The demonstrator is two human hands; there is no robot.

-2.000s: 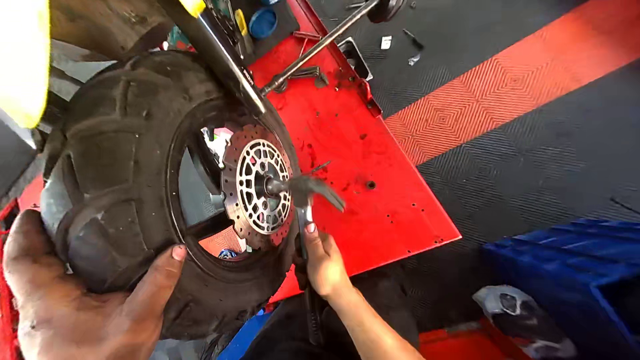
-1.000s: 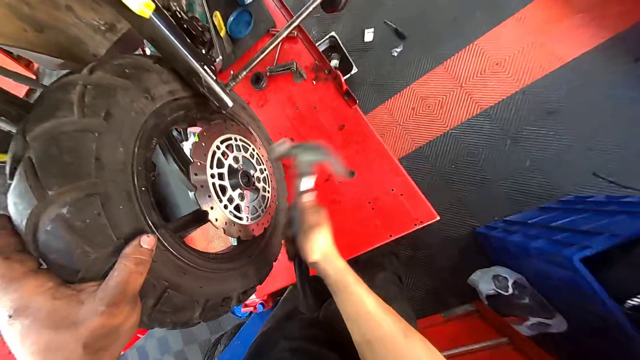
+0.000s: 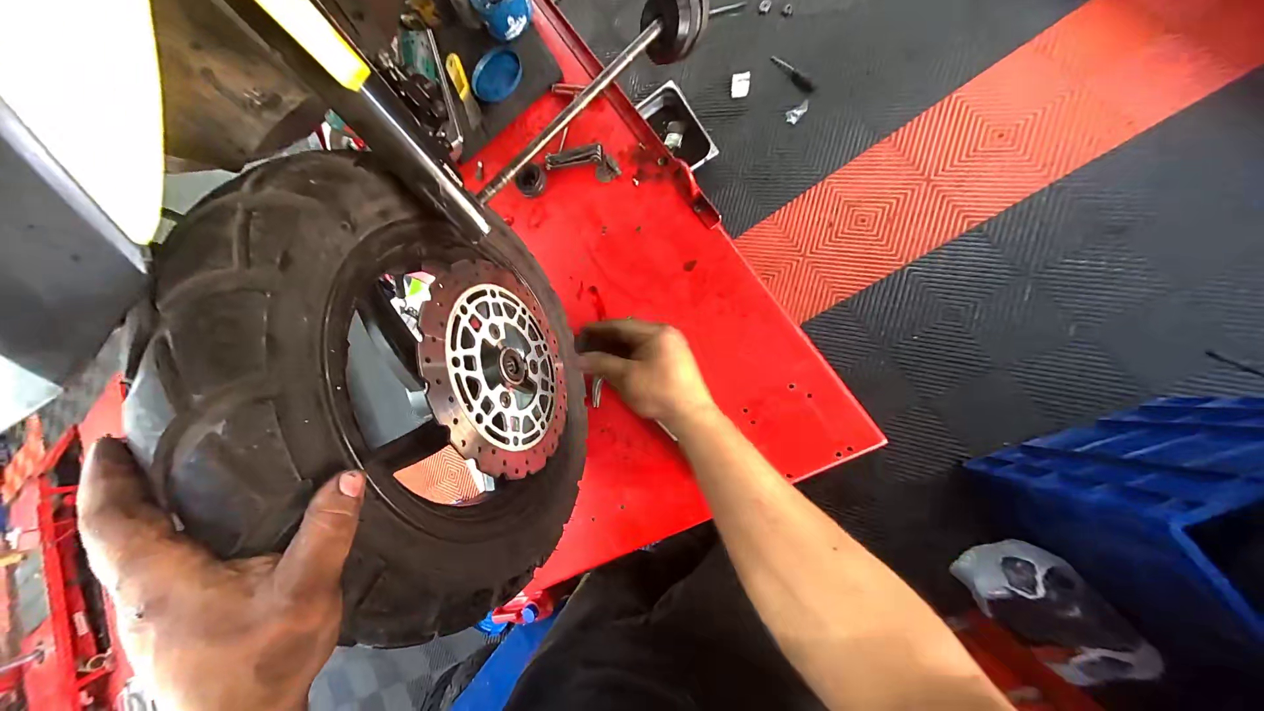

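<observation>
A wheel with a thick black rubber tire (image 3: pixel 237 355) stands tilted on a red metal work table (image 3: pixel 711 326). My left hand (image 3: pixel 227 583) grips the tire's lower left, its thumb on the sidewall. A drilled brake disc (image 3: pixel 504 370) with a silver center is mounted at the hub, which has a bearing in its middle. My right hand (image 3: pixel 647 370) is low at the table just right of the tire, fingers curled; a small part of a metal tool (image 3: pixel 595 391) shows beneath it. Whether the fingers hold it cannot be told. A fork tube (image 3: pixel 425 158) runs down to the tire's top.
A long axle rod (image 3: pixel 573 109) leans across the table's upper edge. Near it lie a black ring (image 3: pixel 530 179), a metal part (image 3: pixel 575 156) and a steel tray (image 3: pixel 681 123). A blue crate (image 3: pixel 1126 494) and a plastic bag (image 3: pixel 1057 612) are at the right.
The hammer that my right hand held beside the disc is no longer up there; that hand has moved down to the table. The rod seen at the hub two seconds ago is gone from it.
</observation>
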